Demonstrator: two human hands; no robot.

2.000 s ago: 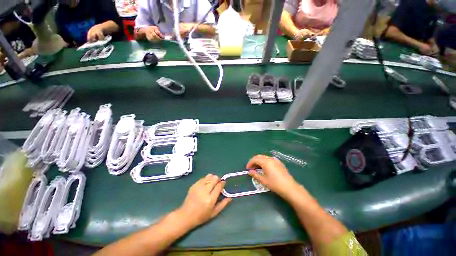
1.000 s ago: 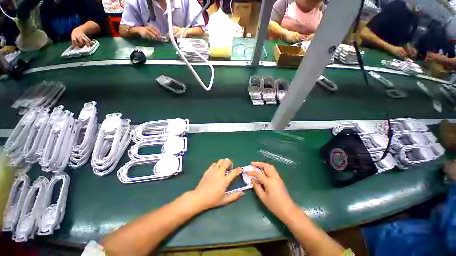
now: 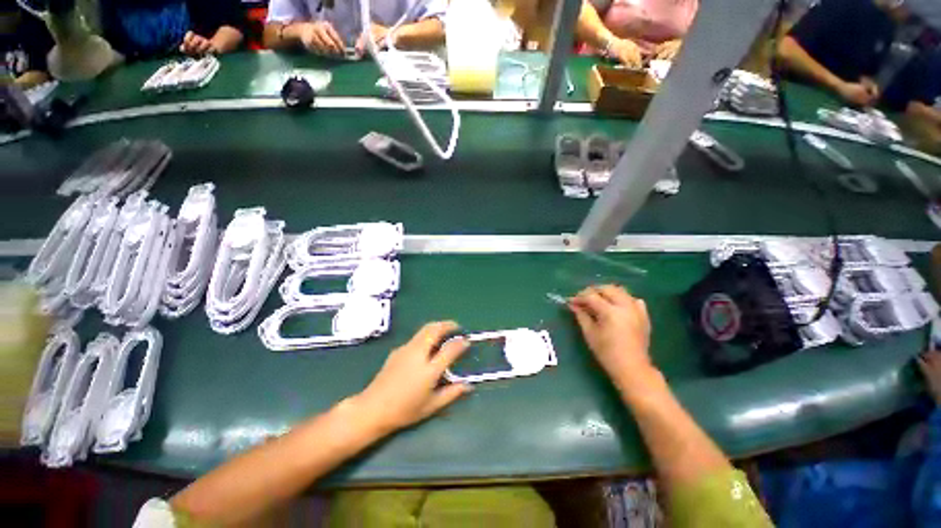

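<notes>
A white plastic housing [image 3: 529, 352] lies flat on the green bench in front of me, its round disc end to the right and its long oval opening to the left. My left hand [image 3: 418, 369] holds its left end with thumb and fingers. My right hand [image 3: 613, 322] is off the housing, up and to the right, with its fingertips down at the fine silvery pins [image 3: 558, 299] on the bench. The fingers cover most of the pins. Whether a pin is pinched between them cannot be made out.
Stacked white housings [image 3: 244, 270] stand at the left. A black fan [image 3: 719, 317] sits at the right against more housings [image 3: 880, 299]. A grey slanting post [image 3: 676, 129] crosses above the metal strip [image 3: 485, 243]. Beyond it, grey parts [image 3: 597, 165] lie on the belt. People work opposite.
My right hand has left the housing and moved up and right to the pins. The housing's disc end is now uncovered. My left hand stays at its left end. Parts on the belt have shifted right.
</notes>
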